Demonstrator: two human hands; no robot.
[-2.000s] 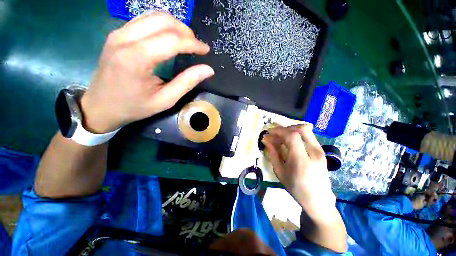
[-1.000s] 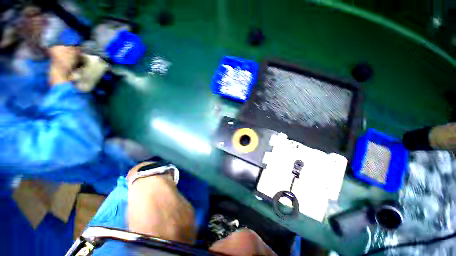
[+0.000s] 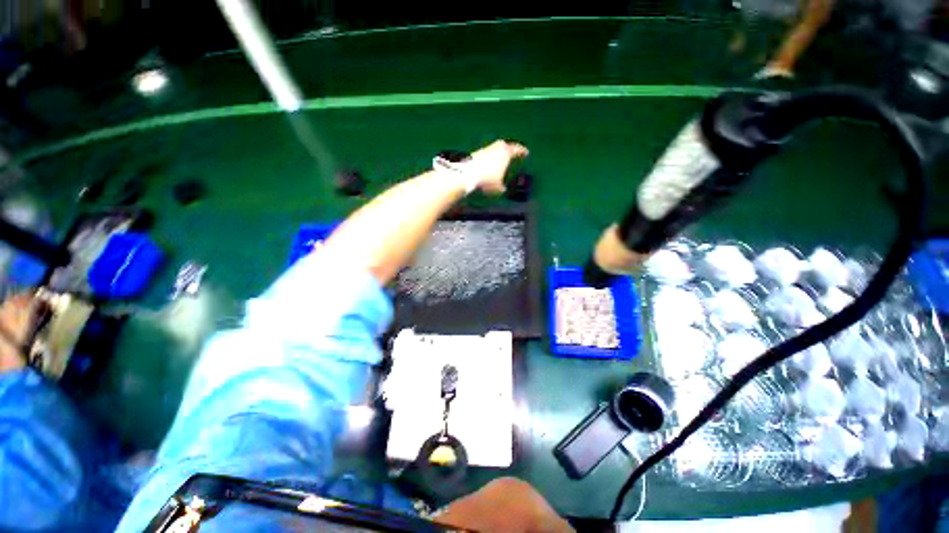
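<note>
My left hand point(image 3: 493, 169) is stretched far forward over the bench, small, beside a dark round unit point(image 3: 518, 187); whether its fingers hold anything is unclear. My right hand is out of the picture. The cream-white fixture block point(image 3: 489, 401) stands near the bench's front edge. A black ring part point(image 3: 441, 483) overhangs its near edge, its stem running up the block to a small dark piece point(image 3: 449, 377). The hinged plate left of the block is hidden behind my left sleeve. The black screw tray point(image 3: 473, 315) with silver pieces lies behind the block.
An electric screwdriver point(image 3: 671, 187) hangs at right, its cord point(image 3: 775, 354) looping down. Its nose is over the right blue bin point(image 3: 592, 352). A black cup point(image 3: 643, 404) on a grey block point(image 3: 592, 441) and clear blister trays point(image 3: 791, 364) lie right. Left blue bin point(image 3: 312, 239) is partly hidden.
My left hand has swung from low at the front to the far bench. My right hand, over the fixture two seconds ago, is out of view. The view has shifted, showing the whole screwdriver.
</note>
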